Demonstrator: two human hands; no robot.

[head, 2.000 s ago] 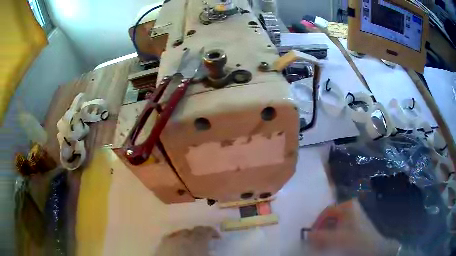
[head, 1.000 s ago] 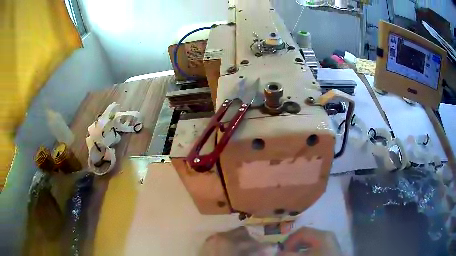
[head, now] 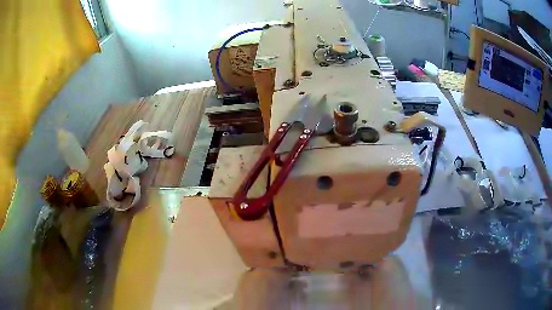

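The cream sewing machine head stands in the centre. My left hand and my right hand are heavily blurred at the bottom edge, close together just below the head and cut off by the frame. Their fingers and anything between them cannot be made out. The work clamp under the head is not clearly visible. Red-handled thread snips lie on top of the head, blades pointing away.
White bands with dark pieces lie in a heap on the left, with more bands at right. A plastic bag of black pieces lies front right. Gold spools and a translucent bottle stand left. A control panel is rear right.
Two seconds ago my right hand was by the bag; it moved left beside my left hand under the head. The hands are now more blurred. The camera view has shifted.
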